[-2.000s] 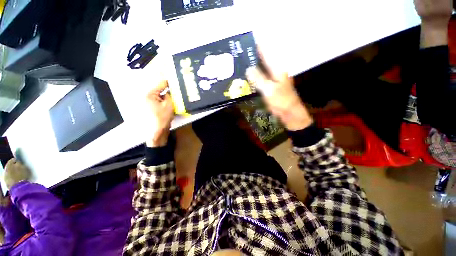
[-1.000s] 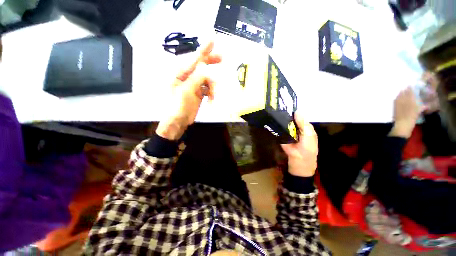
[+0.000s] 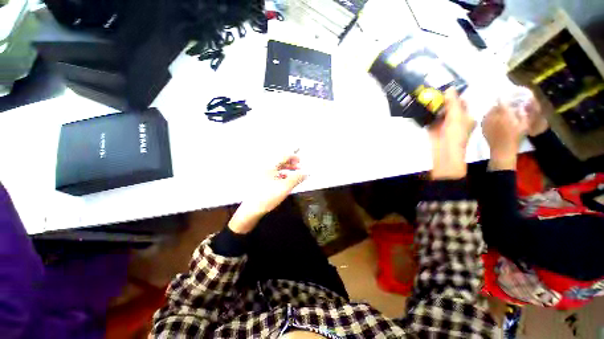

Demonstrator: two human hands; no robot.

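My right hand (image 3: pixel 453 126) grips the near end of a black retail box (image 3: pixel 412 78) with yellow and white printing, at the right of the table. The box is blurred and glare hides part of its face. A dark corner shows below it; I cannot tell if it is a second box. My left hand (image 3: pixel 281 180) is over the table's front edge, fingers loosely curled, with nothing visible in it. A black cable bundle (image 3: pixel 226 109) lies left of centre. A flat black printed piece (image 3: pixel 299 70) lies farther back.
A large black box (image 3: pixel 114 151) lies at the left, with stacked black boxes (image 3: pixel 106 73) behind it. A cable pile (image 3: pixel 215 26) is at the back. At the right are a neighbour's hands (image 3: pixel 506 122) and an open carton (image 3: pixel 563 79) of yellow-and-black boxes.
My right hand has carried the box away from my lap side to the far right of the table. My left hand has lowered towards the table's front edge and its fingers have curled in.
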